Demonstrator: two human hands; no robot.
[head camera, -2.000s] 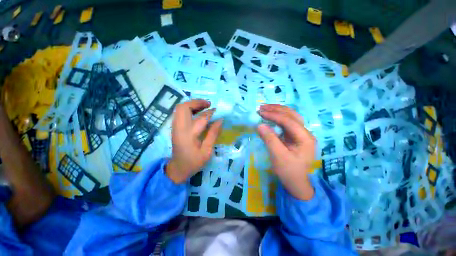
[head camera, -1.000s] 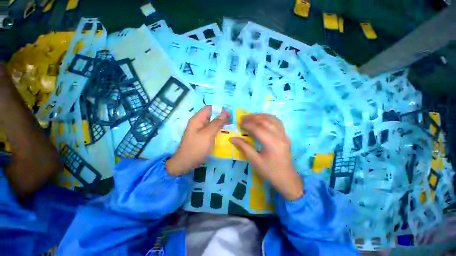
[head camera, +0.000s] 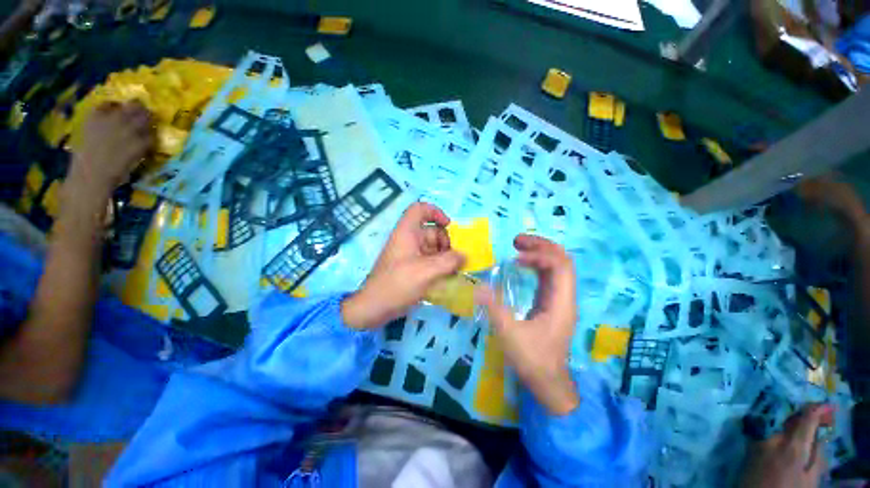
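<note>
My left hand (head camera: 405, 262) pinches a bright-yellow adhesive piece (head camera: 470, 243) by its left edge, above the pale sheets. My right hand (head camera: 539, 310) is just right of it, thumb and fingers apart around a shiny, see-through film (head camera: 515, 288); how it is gripped is blurred. A second yellow piece (head camera: 453, 294) lies below the first, between my hands, partly covered by fingers. A yellow sticker sheet (head camera: 492, 381) lies below my hands. Another yellow piece (head camera: 611, 343) lies right of my right hand, beside a dark front housing (head camera: 647, 367).
Dark housings (head camera: 286, 181) are heaped at left on a plain pale sheet (head camera: 358, 143). Punched waste sheets (head camera: 563, 181) spread behind my hands. A neighbour's hand (head camera: 114, 143) is in the yellow heap (head camera: 186, 91). Housings (head camera: 603, 110) lie on the belt (head camera: 429, 57). A grey post (head camera: 792, 162) slants at right.
The view has shifted, showing more belt. The yellow piece is now raised in my left hand, and my right hand has opened wider around clear film. Other people's hands have appeared at far left and right.
</note>
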